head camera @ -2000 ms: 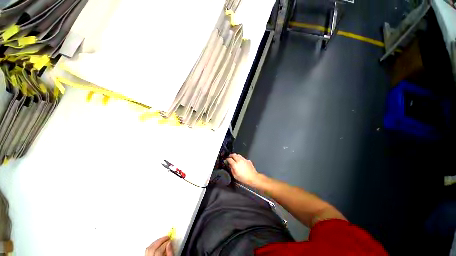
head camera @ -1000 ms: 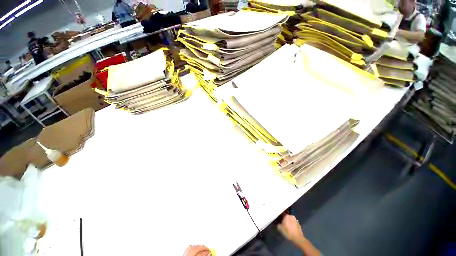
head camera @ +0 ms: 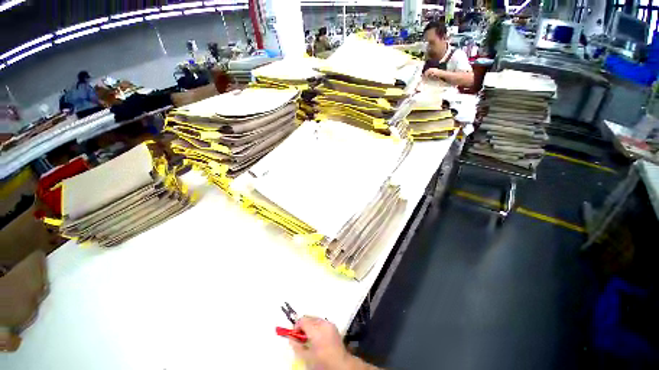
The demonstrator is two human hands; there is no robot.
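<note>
My right hand (head camera: 321, 342) reaches in from the lower right over the white table (head camera: 181, 289). Its fingers are closed around a small pair of pliers or nippers with red handles (head camera: 291, 334). The dark metal jaws point up and away, and one red handle sticks out to the left of the fingers. A small bit of yellow (head camera: 298, 365) shows below the hand at the bottom edge; what it belongs to is cut off. My left hand is not in view.
Grey-beige panels with yellow edges (head camera: 368, 231) lie beyond the hand. More panel stacks stand at the left (head camera: 119, 191) and far side (head camera: 238, 119). Brown cardboard (head camera: 22, 296) is at the left edge. A person (head camera: 451, 61) is at the far end, near a loaded trolley (head camera: 513, 119).
The pliers lay loose on the table before; my right hand has come up from beside the table edge and taken hold of them. My left hand has left the picture. The view has lifted.
</note>
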